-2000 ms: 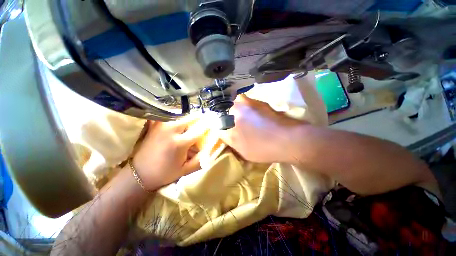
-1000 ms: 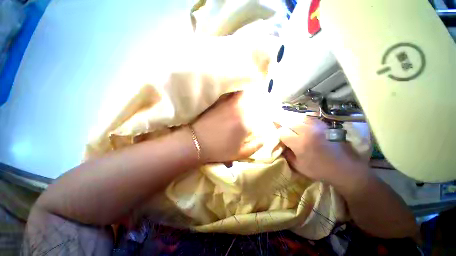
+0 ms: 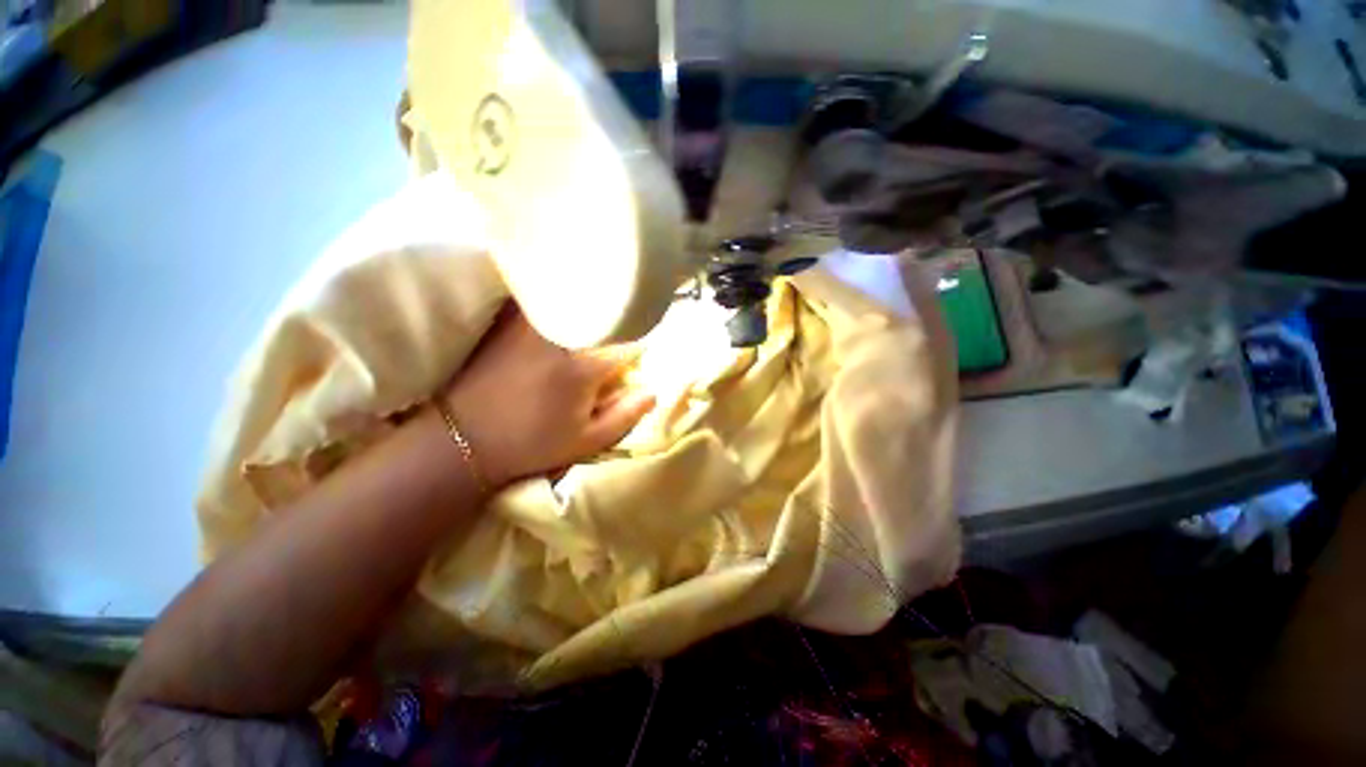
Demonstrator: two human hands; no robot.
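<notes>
Pale-yellow cloth lies bunched over the table's front edge and towards the lap, with small folds near the needle. My left hand, with a gold bracelet at the wrist, lies on the cloth and presses or pinches it left of the needle area; its fingertips are near the bright spot. The cream machine lamp or cover hangs above and partly hides the hand's upper side. The presser foot area is dark, beside the glare. My right hand is not in view; only a blurred skin-toned shape shows at the right lower edge.
The white table extends left, with a blue strip at its edge. Greyish scraps lie on the machine head. A phone with a green screen lies right of the needle. White crumpled scraps and a small parts tray are at the right end.
My right hand has left the cloth near the needle and gone out of view. My left hand stays on the cloth. The camera view has shifted, showing more of the table's right side.
</notes>
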